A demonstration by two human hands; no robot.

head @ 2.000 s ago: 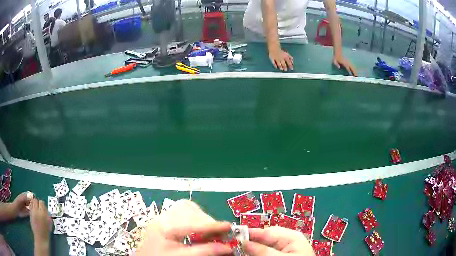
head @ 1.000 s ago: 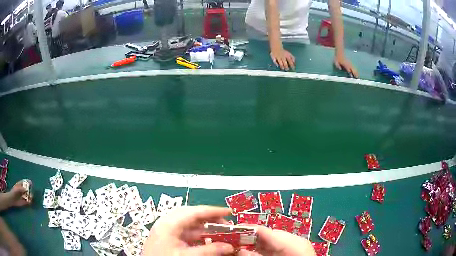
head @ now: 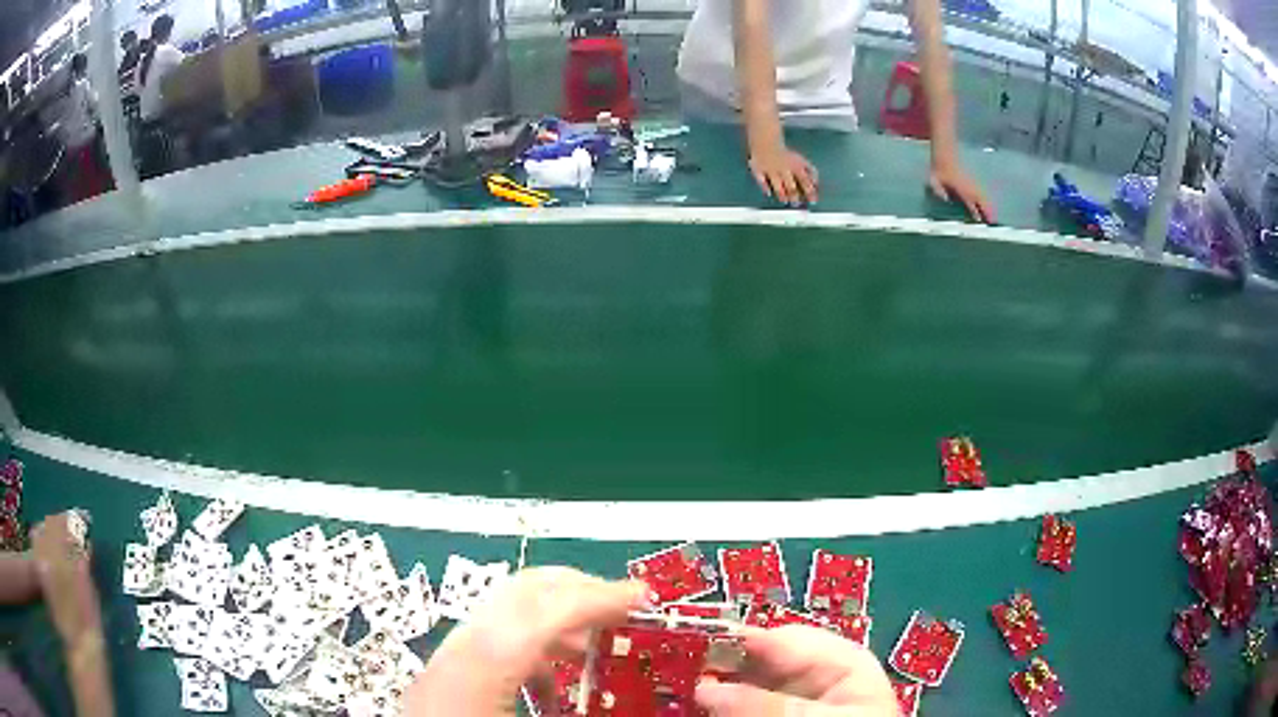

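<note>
My left hand (head: pixel 526 637) and my right hand (head: pixel 806 672) hold a joined unit (head: pixel 645 675) between them at the bottom centre. Its red face with a white rim shows, and fingers hide parts of it. Several joined units (head: pixel 838 577) lie just beyond and right of my hands. A pile of white plates (head: pixel 301 588) lies left of my left hand. Loose red bases (head: pixel 1019 623) lie to the right, with a heap of red bases (head: pixel 1226 546) at the far right.
The green conveyor belt (head: pixel 603 357) crosses the view and carries one red base (head: pixel 962 462). Another person's hands (head: pixel 67 588) are at the left edge. Opposite, a person's hand (head: pixel 782 175) rests on the far bench. An orange-red tool (head: pixel 341 191) and a yellow tool (head: pixel 519 192) lie there.
The red base on the belt has moved left. The unit in my hands has turned, so its red face shows more. The hands at the left edge have shifted.
</note>
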